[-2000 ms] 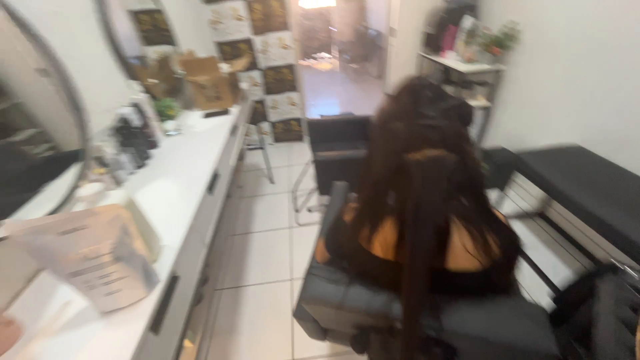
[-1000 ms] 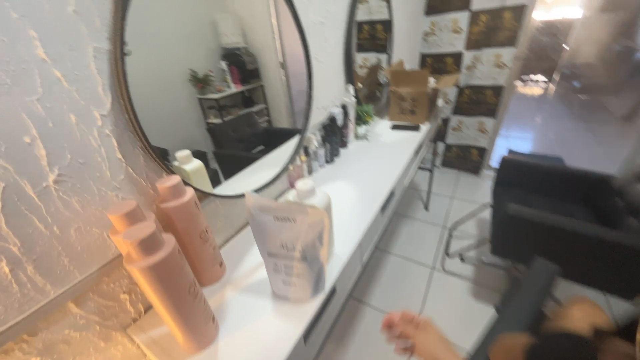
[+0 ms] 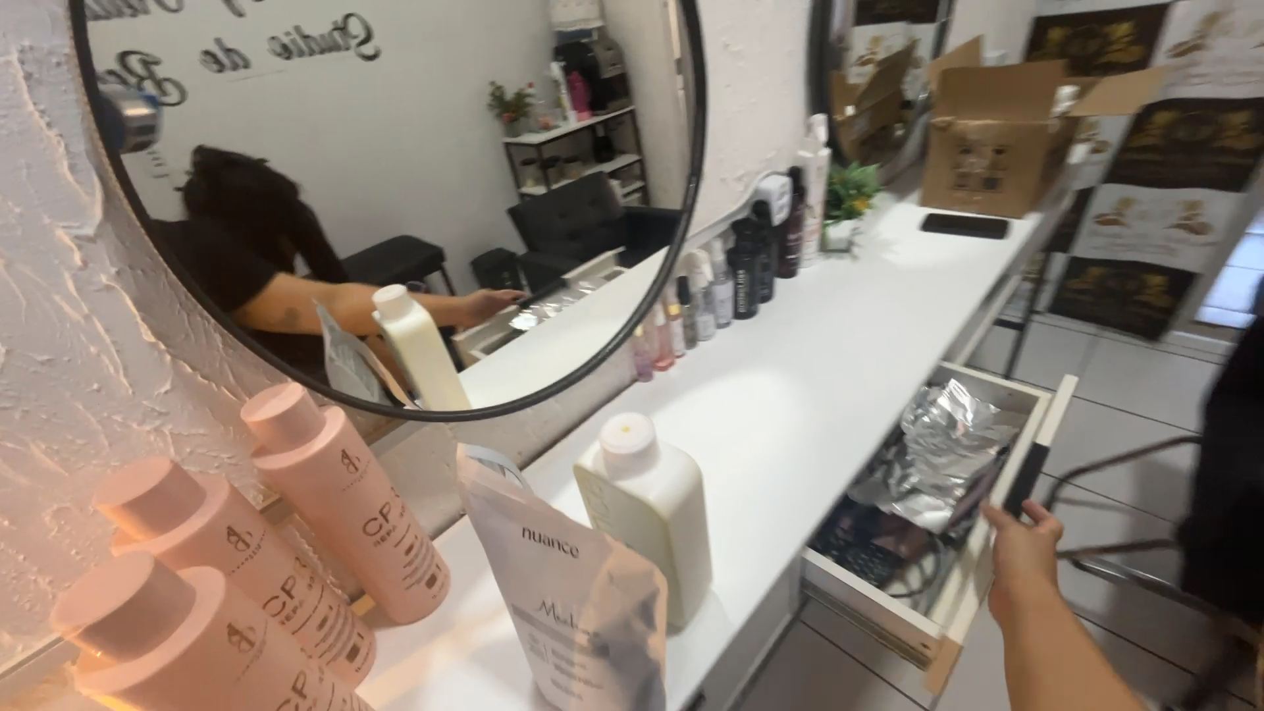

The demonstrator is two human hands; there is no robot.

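My right hand [image 3: 1025,553] reaches in from the lower right, with its fingers on the dark handle [image 3: 1027,479] at the front of a white drawer [image 3: 879,597]. The drawer stands pulled out from under the white counter [image 3: 790,395]. Crumpled aluminium foil [image 3: 953,434] lies in its far part, and dark items with a cable [image 3: 859,553] lie nearer. My left hand is not in view. The round mirror [image 3: 425,197] reflects an arm reaching to the drawer.
Pink bottles [image 3: 346,513], a pouch [image 3: 583,592] and a cream-coloured bottle [image 3: 657,513] stand on the near counter. Several small bottles [image 3: 746,267] line the wall. Farther back are a potted plant [image 3: 844,207], a black phone-like object [image 3: 965,226] and a cardboard box [image 3: 992,148]. A dark chair [image 3: 1224,474] stands at right.
The drawer, not seen pulled out one second ago, now stands out from the counter with my right hand at its handle. The view has turned from the seated person toward the counter.
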